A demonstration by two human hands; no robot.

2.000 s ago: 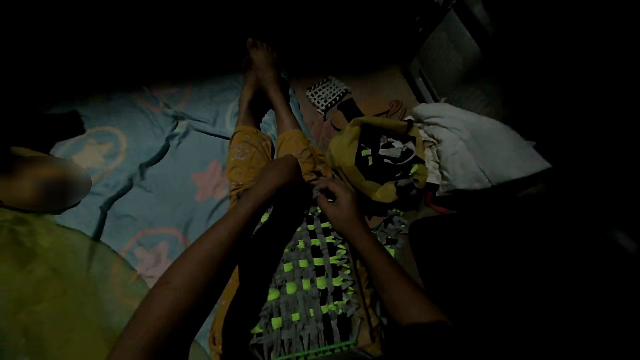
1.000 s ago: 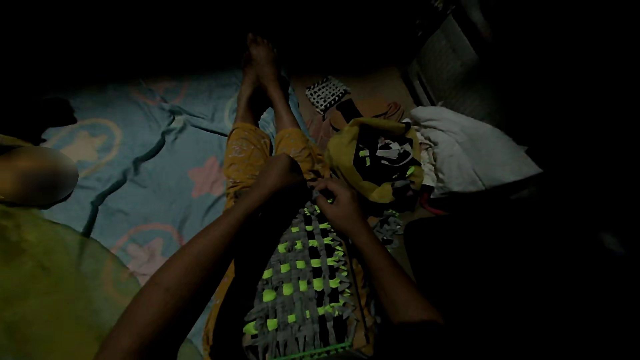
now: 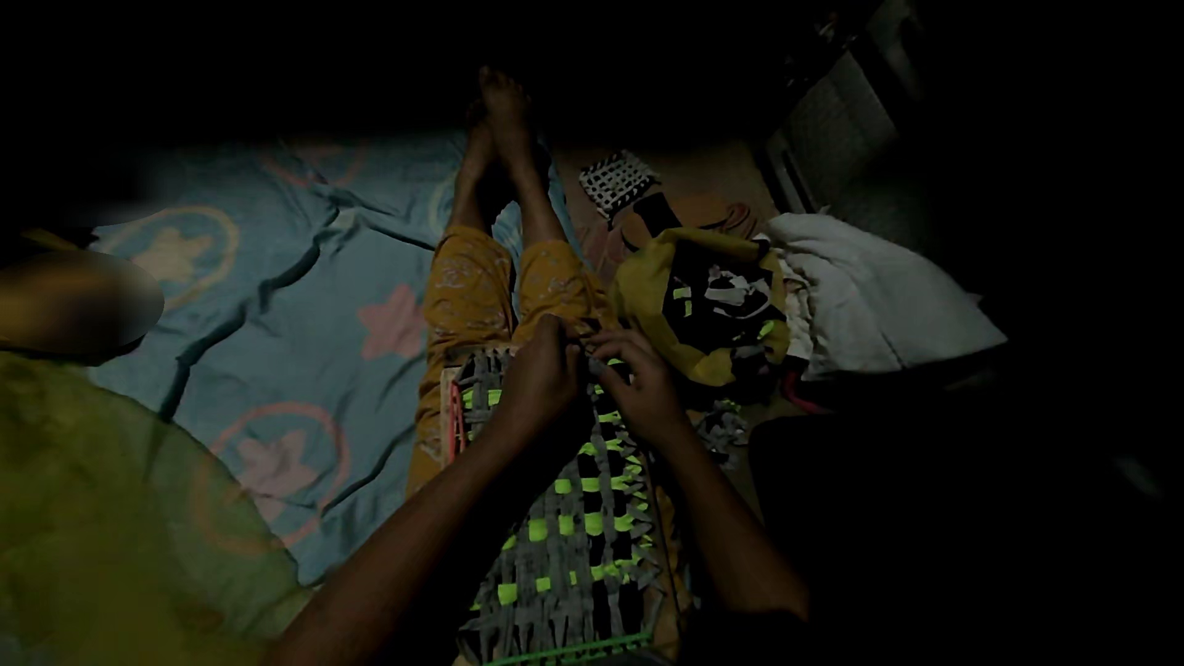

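Observation:
A woven mat of grey, black and neon green fabric strips (image 3: 566, 527) lies on a frame across the person's lap. My left hand (image 3: 548, 370) is closed at the mat's far edge, its fingertips mostly hidden; whether it grips a strip is too dark to tell. Just to its right, my right hand (image 3: 636, 375) bends thumb and fingers together at the far right corner of the mat, apparently around something small that I cannot make out. Green cord or pegs (image 3: 573, 650) run along the near edge, and a red strip (image 3: 456, 418) shows at the left side.
A yellow bag (image 3: 643, 287) holding fabric scraps (image 3: 735, 289) stands right of the knees, beside a white cloth sack (image 3: 888, 296). Beyond them lies a small black-and-white woven piece (image 3: 618, 182). A blue star-patterned blanket (image 3: 305, 370) spreads at left, with yellow-green cloth (image 3: 83, 518) nearer.
My left hand has shifted away from the earlier spot over the knee, and the mat's far left corner with the red strip now shows. The right hand stays at the far edge.

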